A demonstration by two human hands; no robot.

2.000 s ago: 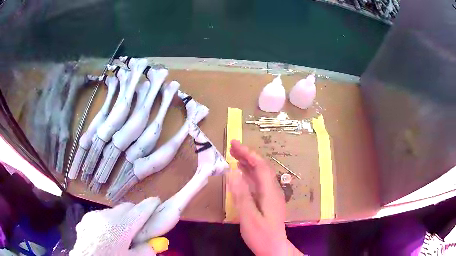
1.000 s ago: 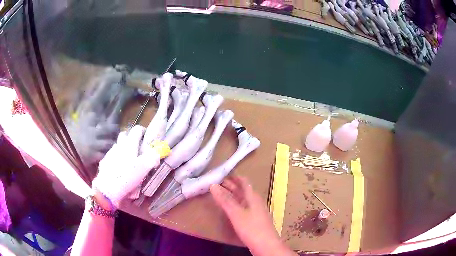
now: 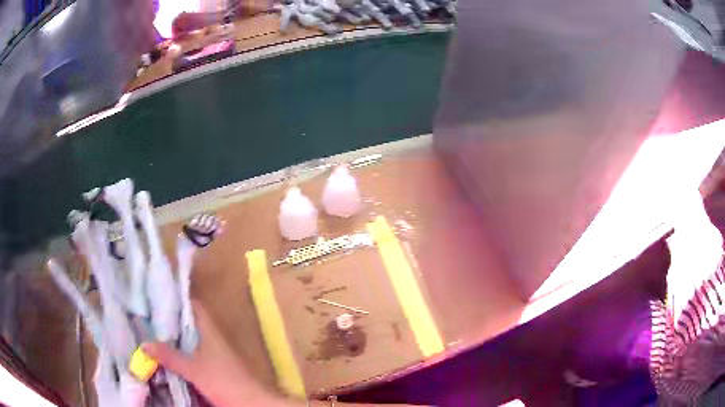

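The long grey-white moulded parts are bunched together at the left, wide ends up, some with black bands. My gloved left hand, marked by its yellow finger wrap, is around their lower ends; its white glove is hard to tell from the parts. My bare right hand presses around the bundle's right side, its fingertips beside the yellow wrap. The grip of both hands is partly hidden and blurred.
Two white squeeze bottles stand behind thin sticks. Yellow tape borders a stained cardboard pad with a stick and small white cap. Dark green surface behind, grey panel right. Someone's striped clothing shows far right.
The laid-out parts are now gathered into a tighter bunch between my hands. My right hand has moved from the near part onto the bunch. The view has turned right.
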